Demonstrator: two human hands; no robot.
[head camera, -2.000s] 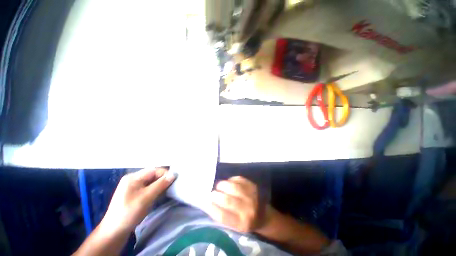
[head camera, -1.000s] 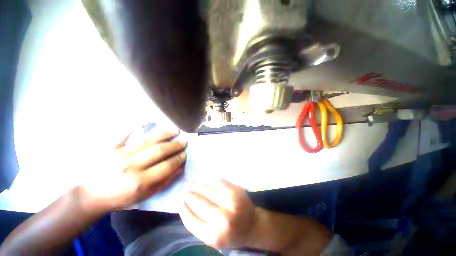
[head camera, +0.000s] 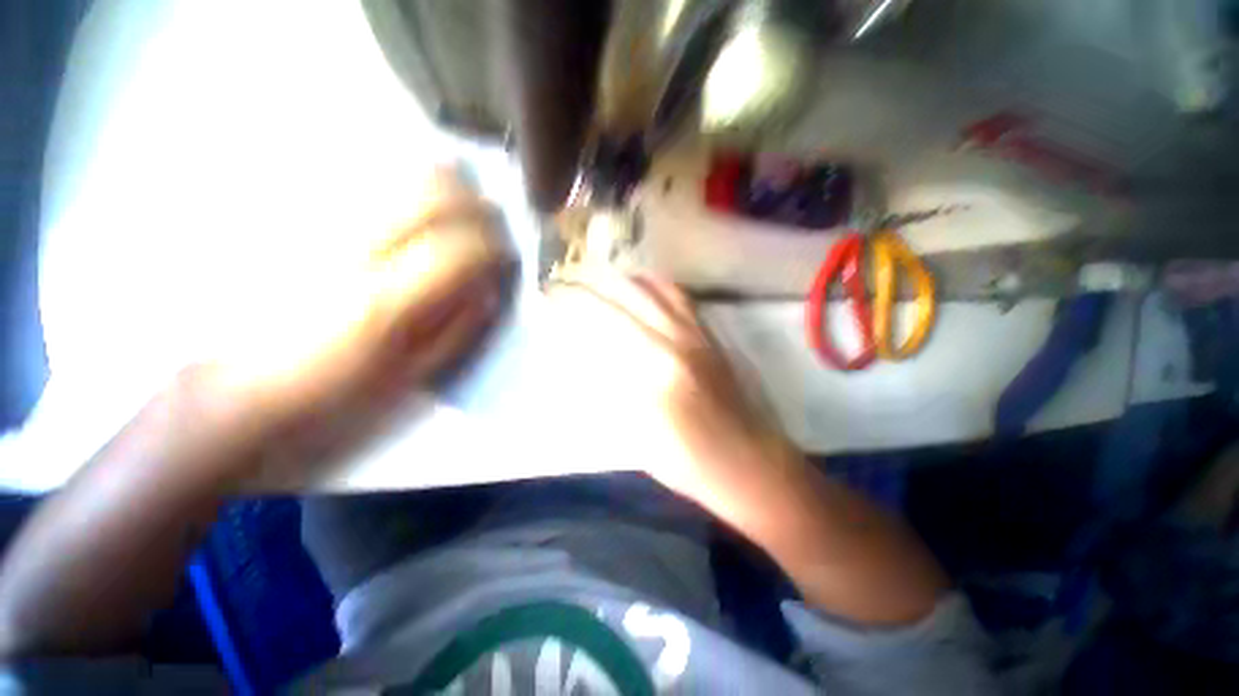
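Observation:
A pale-looking fabric piece (head camera: 506, 360) lies on the white machine table, left of and below the needle area; glare hides most of its outline. My left hand (head camera: 421, 292) is blurred and rests on or at the fabric's left side, fingers bent; its grip cannot be told. My right hand (head camera: 666, 354) lies on the table just below the presser foot and needle area (head camera: 587, 234), its fingertips close to the foot. Whether it holds cloth is lost in the glare. The sewing machine head (head camera: 951, 123) fills the top of the picture.
Scissors (head camera: 852, 302) with one red and one yellow-orange loop lie right of the needle. A black and red box or phone (head camera: 781, 188) lies behind them. A dark blue cloth strip (head camera: 1053, 364) hangs at the right table edge. A blue edge shows below the table at left.
Both hands have moved up towards the needle area, the right hand from the table's front edge to beside the foot. The view has shifted, so the black and red box shows again.

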